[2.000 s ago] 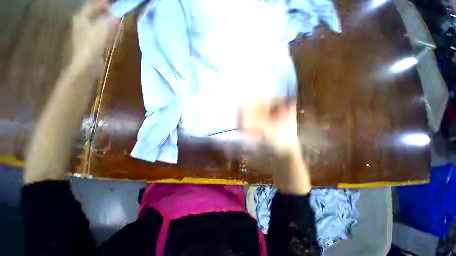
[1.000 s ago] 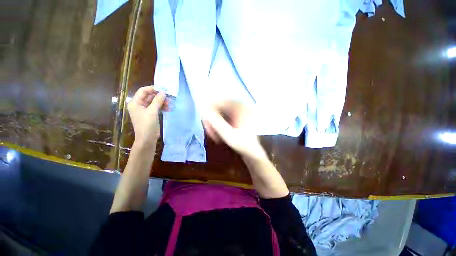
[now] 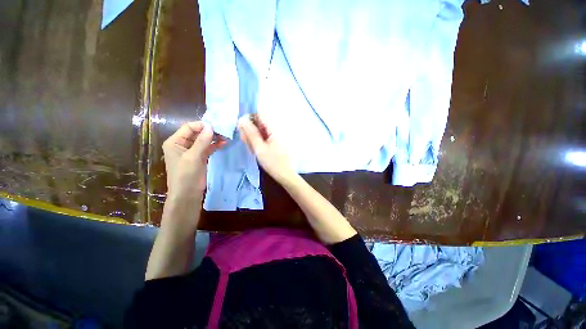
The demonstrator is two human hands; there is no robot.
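A light-blue shirt [image 3: 340, 83], near white in glare, lies spread on the dark-brown table. My left hand [image 3: 188, 146] pinches the lower end of a narrow strip of its cloth [image 3: 220, 83] at the left. My right hand [image 3: 262, 142] is just to the right of that strip, fingers bent over the cloth; whether it holds anything cannot be told. A sleeve's cuff [image 3: 234, 195] lies below my hands near the table's front edge. Another cuff [image 3: 413, 173] lies flat at the right.
The glossy table [image 3: 514, 128] has yellow tape along its front edge and a seam left of my left hand. A pale grey tub [image 3: 507, 283] with crumpled light-blue cloth [image 3: 427, 270] stands below the edge at right. A blue pointed cloth piece [image 3: 115, 9] lies at top left.
The shirt is now spread wider and closer than at first. My left hand came in from the far left and took the strip's end. My right hand moved left towards it.
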